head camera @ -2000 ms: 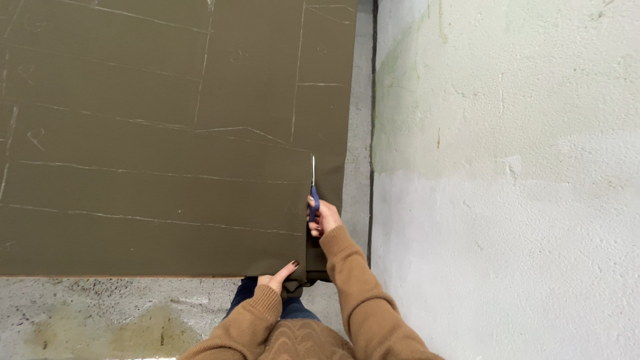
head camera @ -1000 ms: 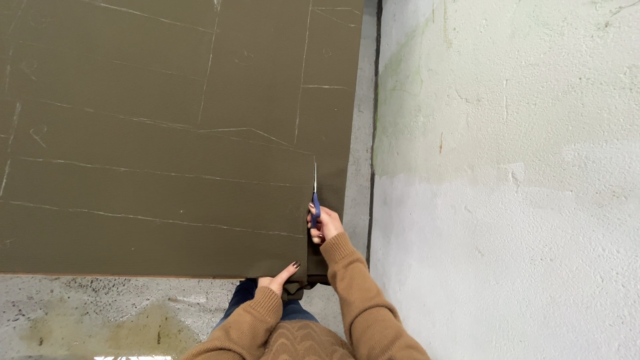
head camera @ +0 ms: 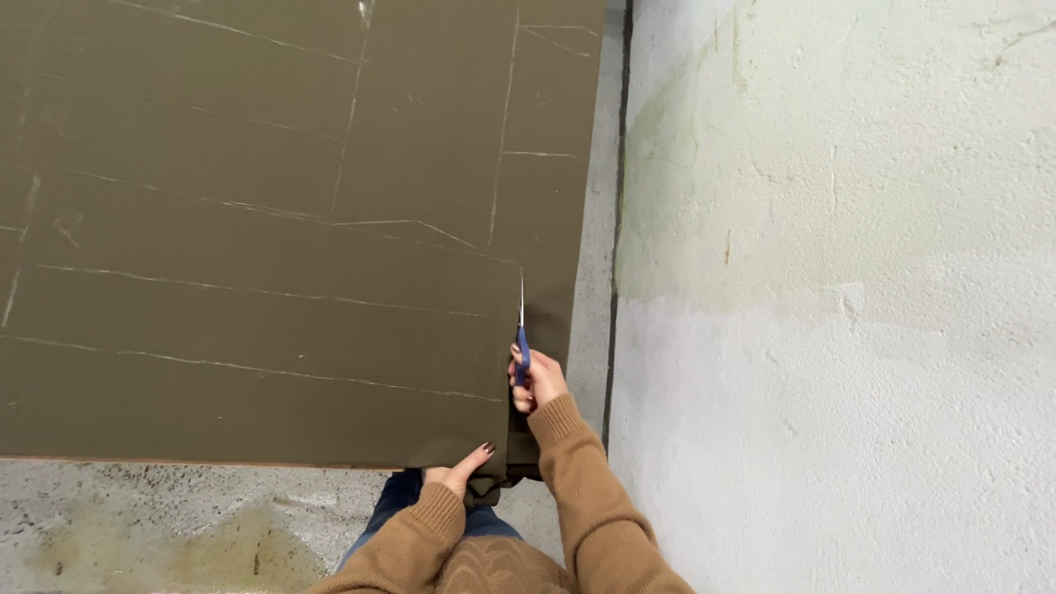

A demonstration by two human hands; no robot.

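Note:
Olive-brown fabric [head camera: 247, 346] bearing pale chalk lines lies spread over a table. My right hand [head camera: 538, 381] grips blue-handled scissors [head camera: 523, 346] near the fabric's right side, the blades pointing away from me along a cut. Between the near edge and the scissors, the cut parts the main fabric from a strip on its right. My left hand [head camera: 466, 472] rests at the near edge, just left of the cut, its thumb on top of the fabric and its other fingers hidden below. Some fabric hangs bunched between my hands at the edge.
A rough, pale painted wall [head camera: 825, 371] stands on the right, with a narrow strip of grey floor [head camera: 590, 305] between it and the table. Stained concrete floor [head camera: 165, 528] shows at the near left, below the table's edge [head camera: 165, 462].

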